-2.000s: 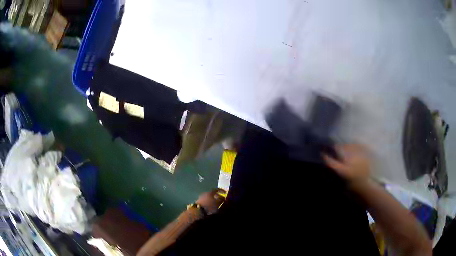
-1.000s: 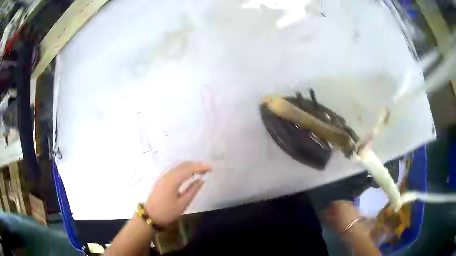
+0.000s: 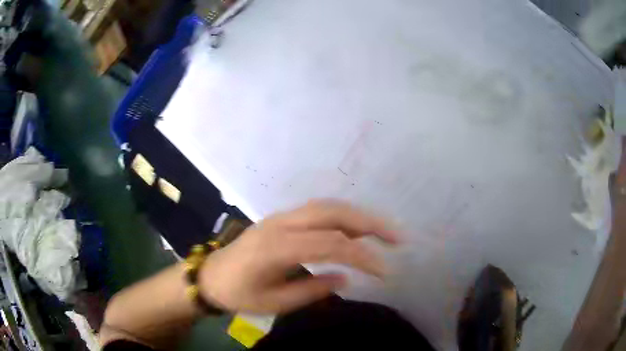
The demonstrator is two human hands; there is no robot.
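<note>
My left hand (image 3: 295, 257) is over the near left edge of the ironing table (image 3: 329, 89), blurred. Its fingers are apart and nothing shows in it. The steam iron (image 3: 489, 312) lies on the pale cover at the lower right, partly cut off by the bottom edge. My right forearm shows at the right rim; the hand is out of the picture. A small ragged white cloth piece (image 3: 592, 182) lies on the table's right side, beside that forearm.
A blue plastic crate (image 3: 141, 103) stands under the table's left edge. Dark garments (image 3: 168, 206) with pale tags lie by it. A white cloth heap (image 3: 38, 219) is at the far left, across the green floor (image 3: 89, 158). A yellow item (image 3: 247, 330) shows below my left hand.
The view has turned, so the iron now shows lower right and the crate upper left. My right hand has gone from the lower right; only its forearm shows at the right rim.
</note>
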